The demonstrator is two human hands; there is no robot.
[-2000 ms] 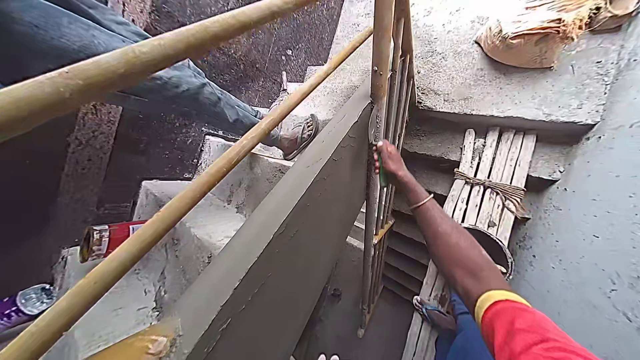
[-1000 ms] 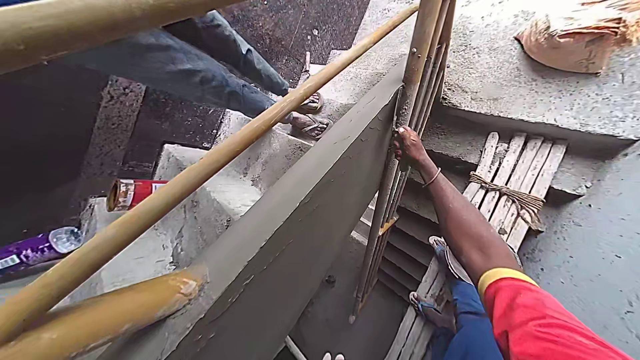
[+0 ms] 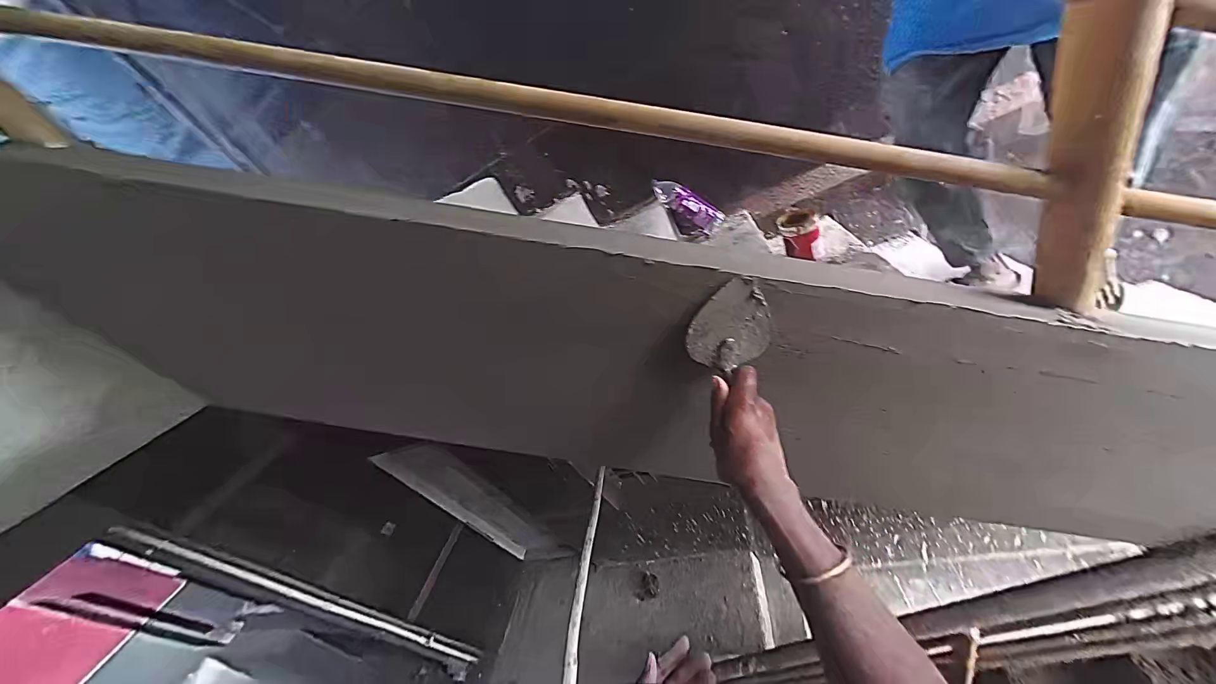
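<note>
My right hand [image 3: 749,432] grips the handle of a pointed mason's trowel [image 3: 730,325]. The blade lies against the wet grey mortar face of a sloping stair parapet [image 3: 475,332], just under its top edge, with the tip pointing up. A wooden post [image 3: 1092,152] stands on the parapet to the right of the trowel, and a yellowish rail [image 3: 570,112] runs above. Only the fingers of my left hand [image 3: 679,663] show at the bottom edge; what they touch, if anything, is out of sight.
Behind the parapet are concrete steps [image 3: 570,209] with a purple wrapper [image 3: 692,209] and a red can [image 3: 800,235]. A person [image 3: 955,142] stands there at the right. Below the parapet lie a thin white pole [image 3: 583,579], a board [image 3: 456,494] and dark poles at lower right.
The view has swung strongly left. My right hand, earlier at the upright railing bars, is now at the parapet face with the trowel.
</note>
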